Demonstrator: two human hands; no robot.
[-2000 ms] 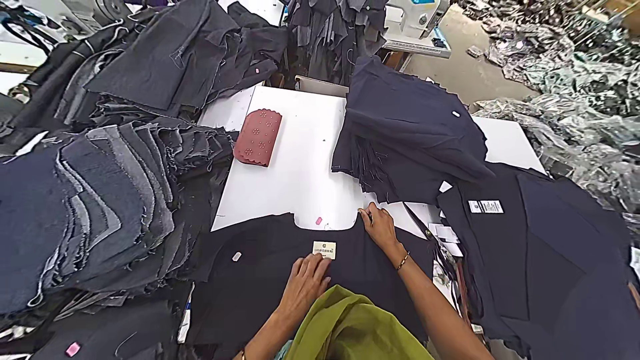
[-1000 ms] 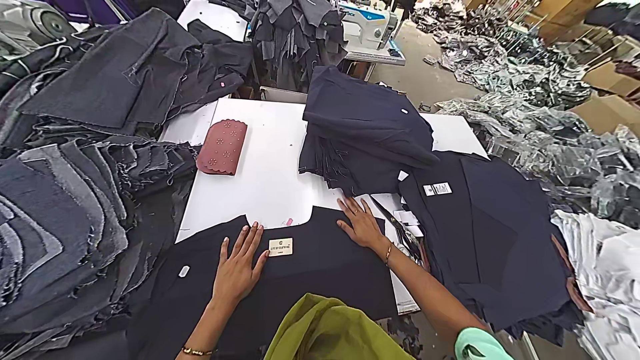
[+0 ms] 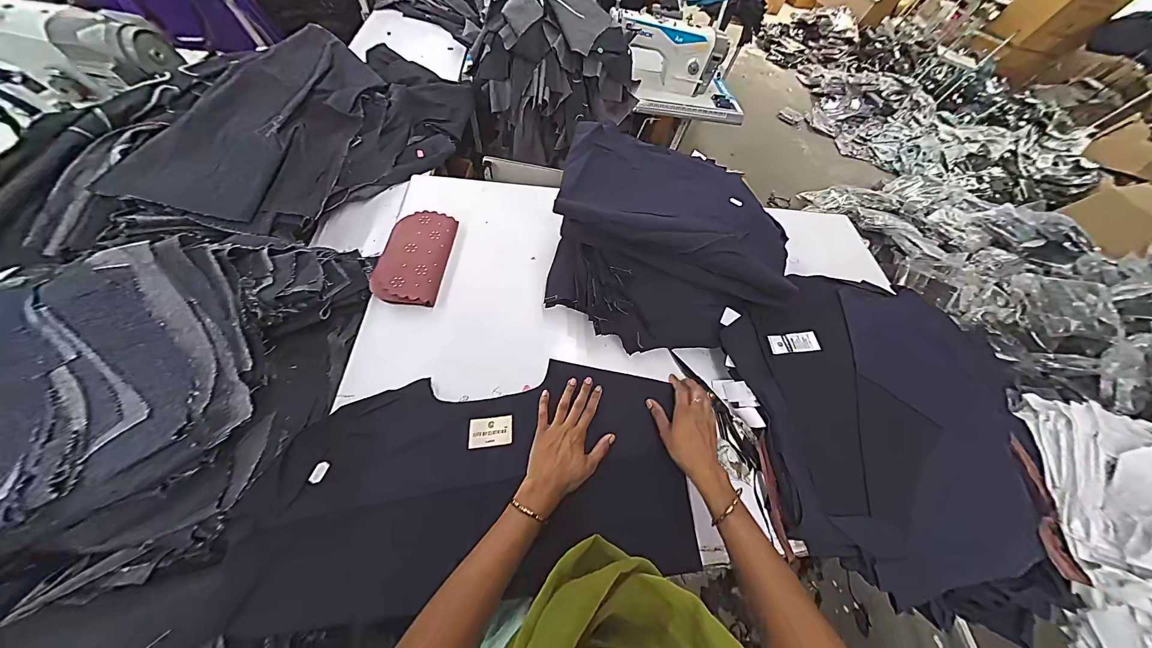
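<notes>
A dark navy cut garment panel (image 3: 396,504) with a neckline notch lies spread over the near part of the white table (image 3: 490,270). My left hand (image 3: 562,445) rests flat on it, fingers apart, just right of a sewn-on cream label (image 3: 490,432). At the panel's right edge my right hand (image 3: 691,427) lies with its fingers on the cloth or its border. A small white sticker (image 3: 319,472) is on the panel's left side. Beyond my hands sits a folded stack of navy pieces (image 3: 670,229). Neither hand grips anything visible.
A maroon case with cut-out flowers (image 3: 417,259) lies on the table. Grey denim-like pieces (image 3: 135,342) are heaped at left, navy panels with a white label (image 3: 900,432) at right. A sewing machine (image 3: 675,58) stands behind. Plastic-wrapped goods (image 3: 1008,270) cover the floor at right.
My left hand has moved from the left side of the cream label to its right side, with fingers spread. My right hand remains near the panel's upper right edge. The view has shifted somewhat.
</notes>
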